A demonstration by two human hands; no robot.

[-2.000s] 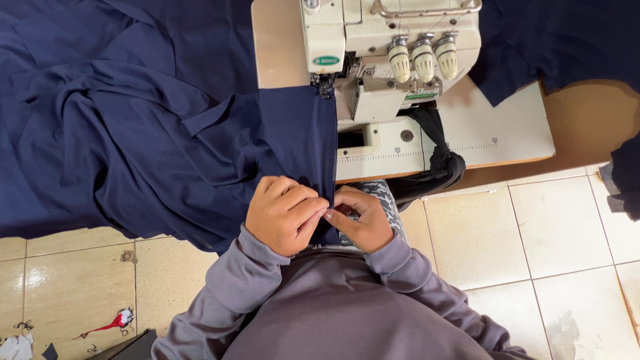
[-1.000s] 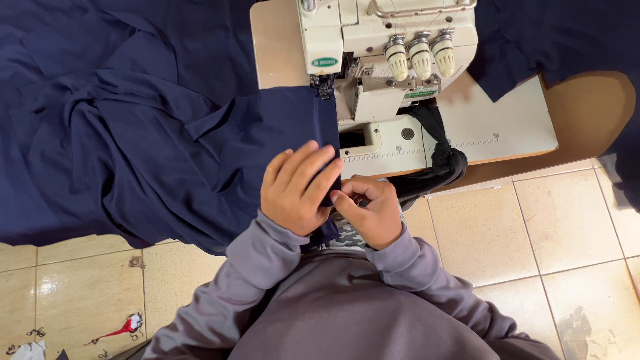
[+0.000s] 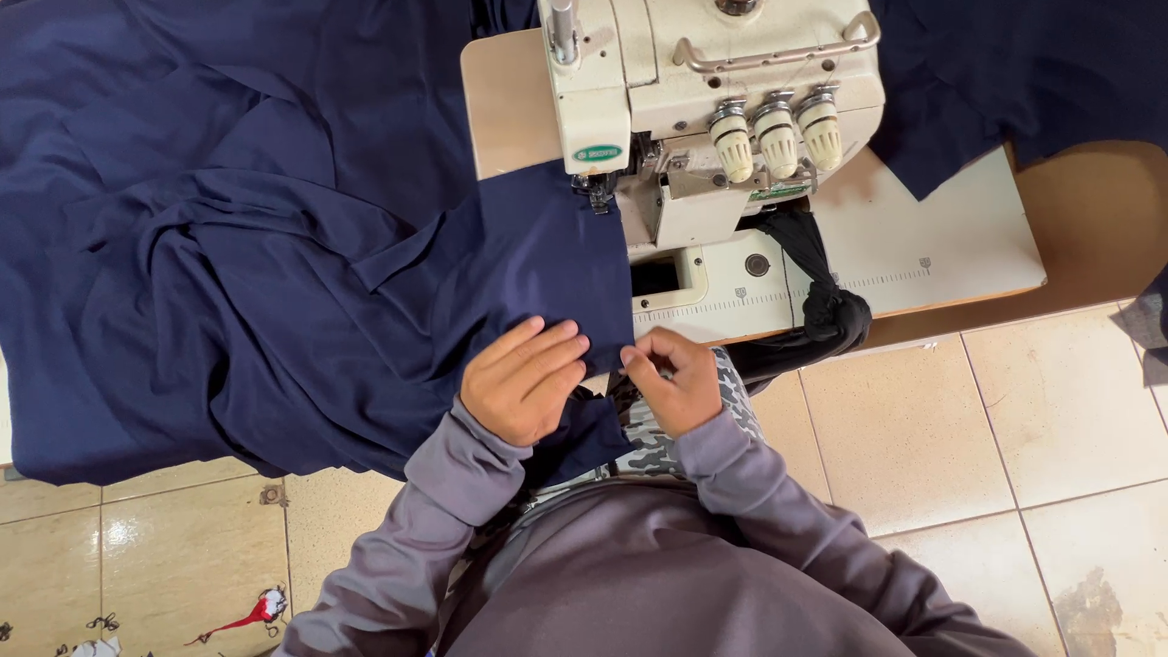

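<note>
Navy blue fabric (image 3: 301, 301) covers the left of the worktable, and its flat part runs under the presser foot (image 3: 598, 196) of a cream overlock sewing machine (image 3: 684, 119). My left hand (image 3: 525, 383) lies flat on this fabric below the foot, its fingers stretched out and holding nothing. My right hand (image 3: 671, 379) pinches the fabric's right edge between thumb and forefinger, just beside the table's front edge. Behind my hands, a lower fold of the fabric hangs over my lap.
Ruler marks line the white table edge (image 3: 958, 246). A knotted black cloth (image 3: 826, 310) hangs from the machine's front. More dark fabric (image 3: 1031, 73) lies at the upper right. Thread scraps and a red and white scrap (image 3: 265, 607) lie on the tiled floor (image 3: 903, 420).
My hands, close together at the fabric's edge before, are now farther apart. The left has moved left on the fabric, and the cloth by the table's edge lies flatter.
</note>
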